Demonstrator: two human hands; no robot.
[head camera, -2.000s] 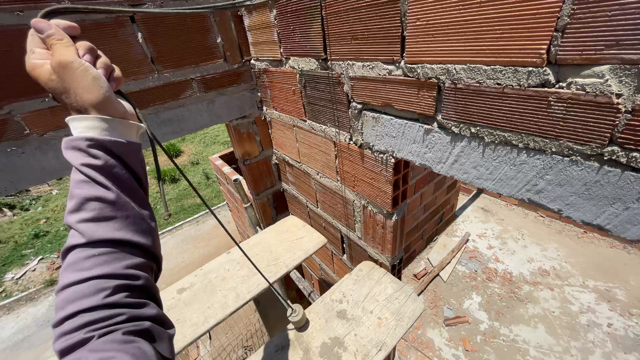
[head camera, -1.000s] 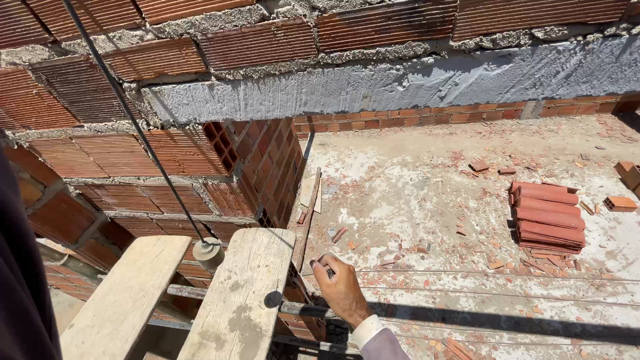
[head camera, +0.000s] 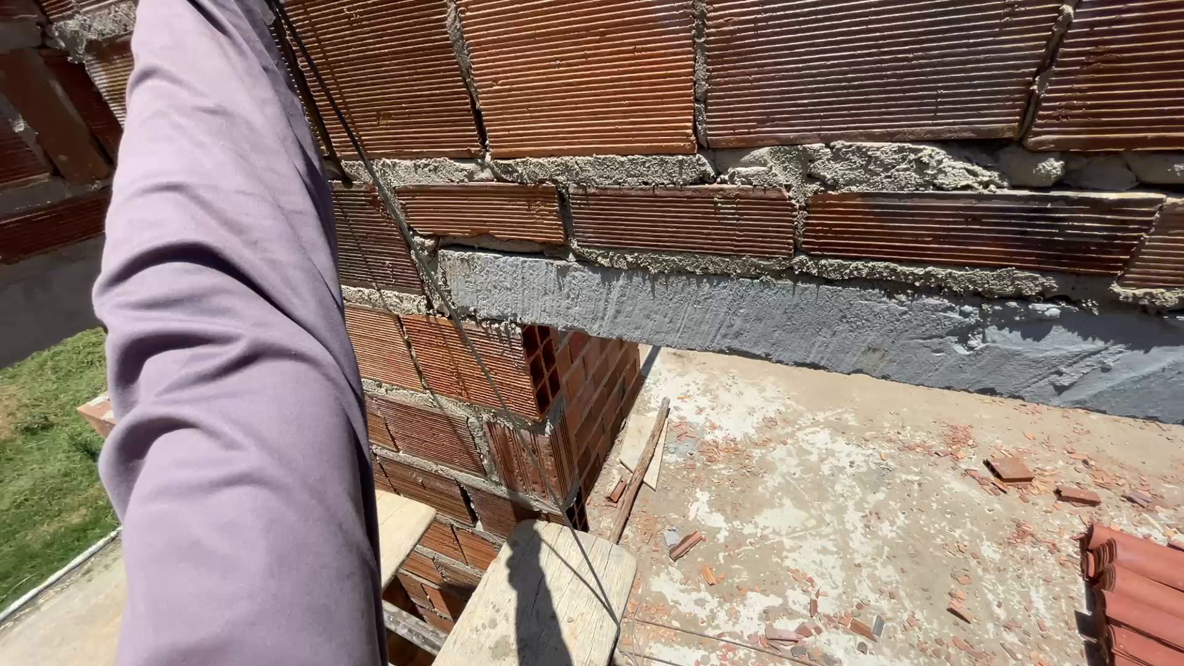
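Observation:
My left arm in a mauve sleeve (head camera: 231, 370) reaches up along the left side, and its hand is out of view past the top edge. Just right of the sleeve a thin dark cord (head camera: 407, 227) slants down across the hollow clay block wall (head camera: 592, 74) toward a wooden plank (head camera: 546, 592). The cord's lower end is hard to make out. Below the block courses runs a grey concrete lintel (head camera: 786, 319). My right hand is not in view.
A second plank (head camera: 398, 532) lies left of the first, above a drop. Beyond the wall, a concrete floor (head camera: 786, 481) holds brick fragments, a wood strip (head camera: 640, 472) and stacked clay roof tiles (head camera: 1142, 592). Grass (head camera: 46, 462) shows at far left.
My right hand, over the plank's edge one second ago, has left view. The left sleeve now covers much of the left side. The view has shifted left and up since one second ago.

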